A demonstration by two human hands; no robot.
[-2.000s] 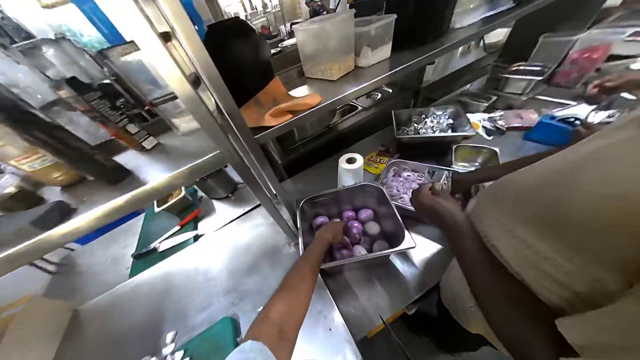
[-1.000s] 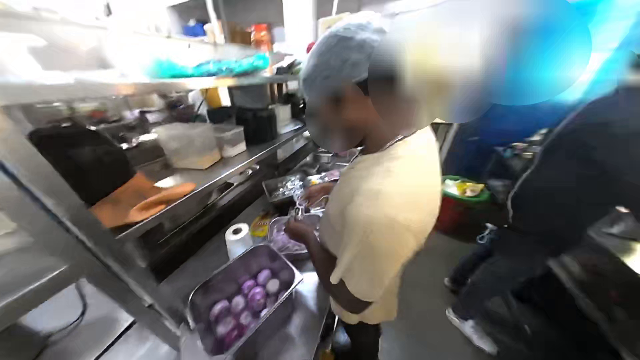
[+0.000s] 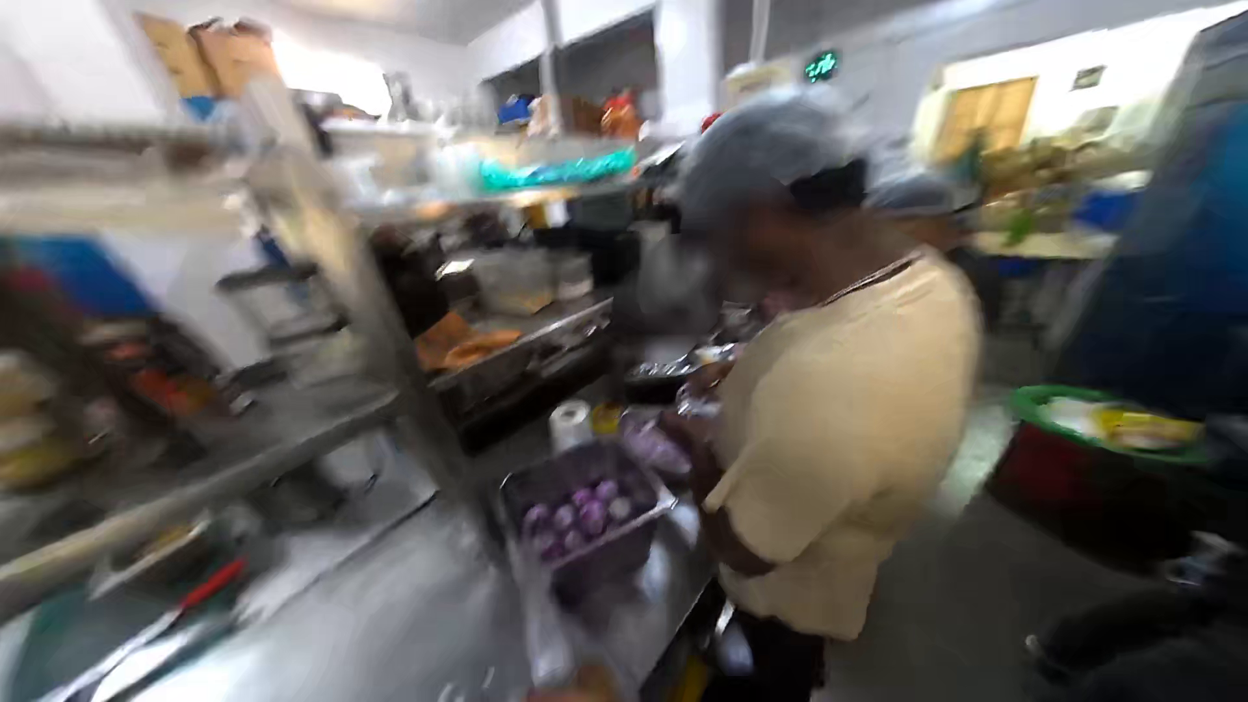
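Observation:
At the bottom edge a blurred skin-toned shape shows, seemingly part of my right hand; its fingers and anything in them cannot be made out. My left hand is out of view. Ahead of that shape, peeled purple onions lie in a deep steel pan on the steel counter. Just behind the pan stands a white paper roll. Cut purple onion lies beyond the pan, beside a co-worker's arm.
A co-worker in a hair net and pale shirt stands close on the right. A steel shelf post rises on the left. A red-handled knife lies at lower left. A green-rimmed bin stands on the floor at right.
The view has swung up and to the right. Two seconds ago my hand was among the onions in the steel pan; now no hand is in the pan.

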